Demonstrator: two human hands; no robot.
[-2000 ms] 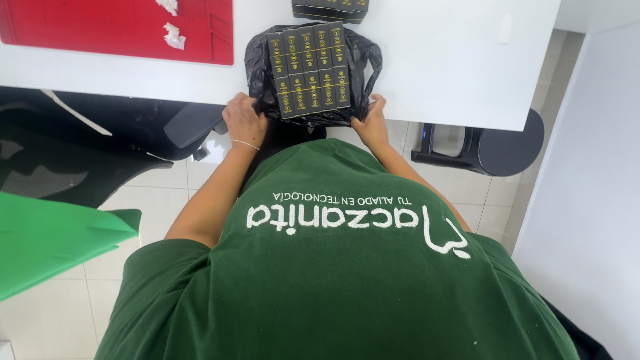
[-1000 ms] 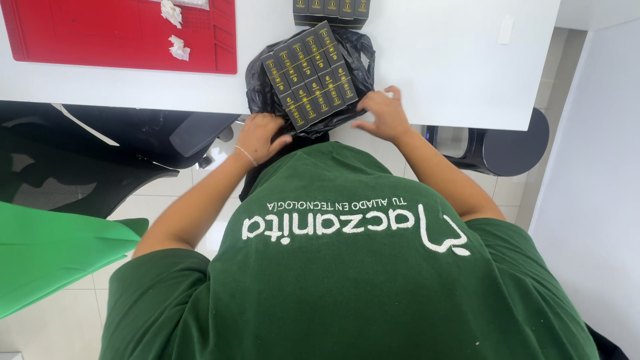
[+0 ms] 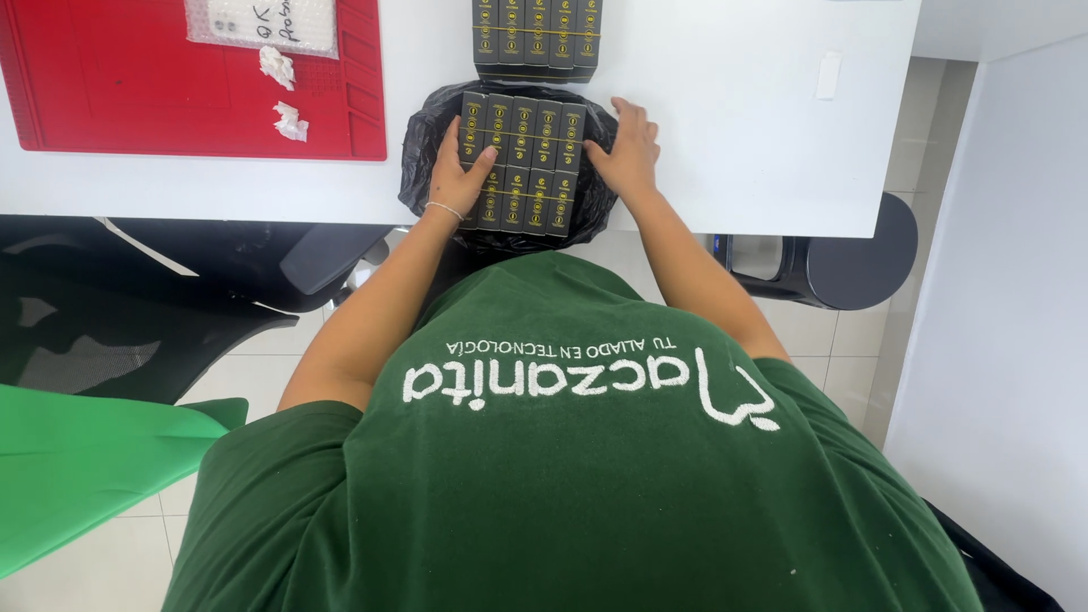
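Observation:
Two banded rows of small black boxes with yellow print (image 3: 523, 132) sit in the mouth of a black plastic bag (image 3: 422, 140) at the table's front edge. My left hand (image 3: 460, 174) lies on the left side of these boxes, its thumb over their top and its fingers along the side. At the bag's right rim is my right hand (image 3: 627, 151), its thumb at the boxes' right edge and its fingers spread; a firm hold is not visible. Just beyond the bag stands another banded group of black boxes (image 3: 535, 38), cut off by the top of the view.
A red work mat (image 3: 170, 102) lies on the white table (image 3: 748, 127) at left, with crumpled white tissue pieces (image 3: 291, 121) and a bubble-wrapped item (image 3: 272, 25) on it. A small white strip (image 3: 828, 76) lies at right. Black chairs and a round dark seat (image 3: 863, 259) stand below the table edge.
The boxes in the bag were tilted one second ago and now sit nearly straight. My left hand has moved from the bag's near rim onto them; my right hand has moved farther up the bag's right side.

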